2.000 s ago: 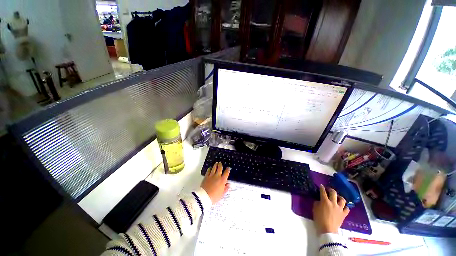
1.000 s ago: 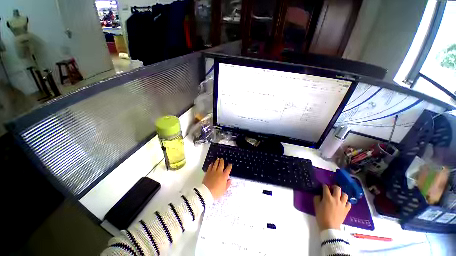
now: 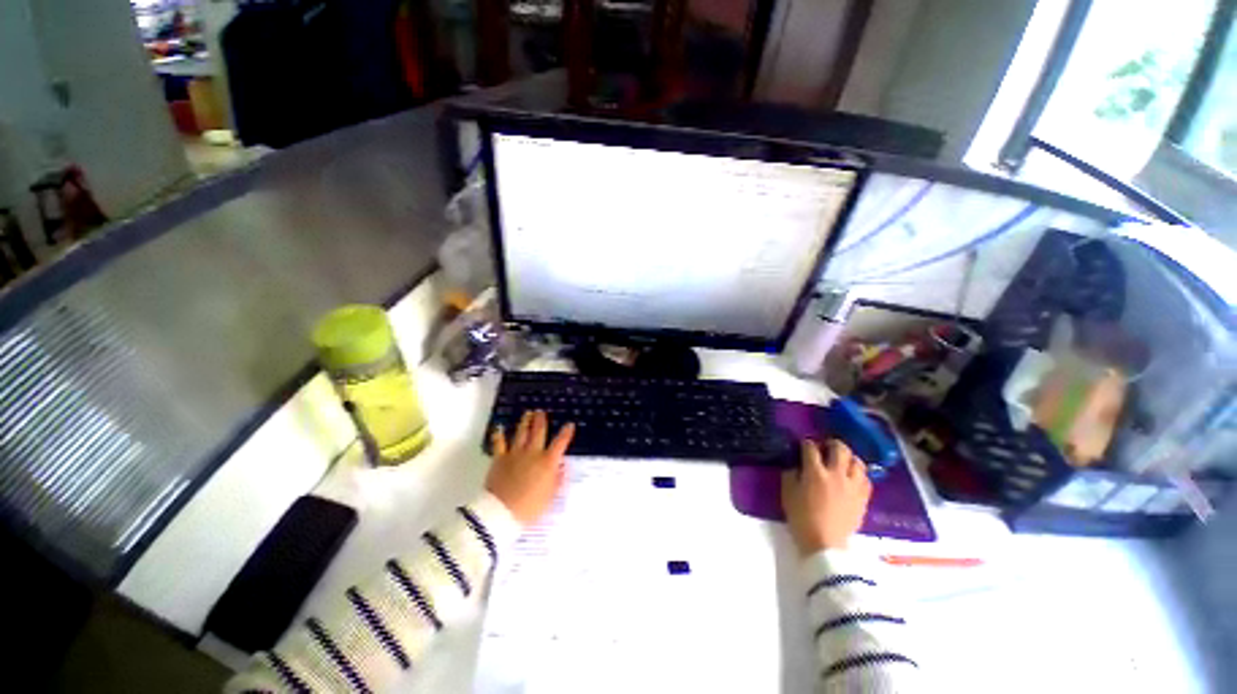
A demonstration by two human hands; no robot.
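Observation:
My left hand rests with its fingers apart on the left front edge of the black keyboard; it holds nothing. My right hand lies palm down on the purple mouse pad, over the computer mouse, which is almost fully hidden under it. A white paper sheet with lines of writing and two small black rectangles lies in front of the keyboard, between my forearms. The black-framed monitor behind the keyboard shows a bright white page, its text too blurred to read.
A bottle with a yellow-green lid stands left of the keyboard, with a black smartphone nearer me. A blue object touches or nearly touches my right fingers. A red pen, a pen holder and a dark basket are at right.
The view has swung to the right, so the desk things appear further left. Both hands keep about the same places on the keyboard and mouse pad.

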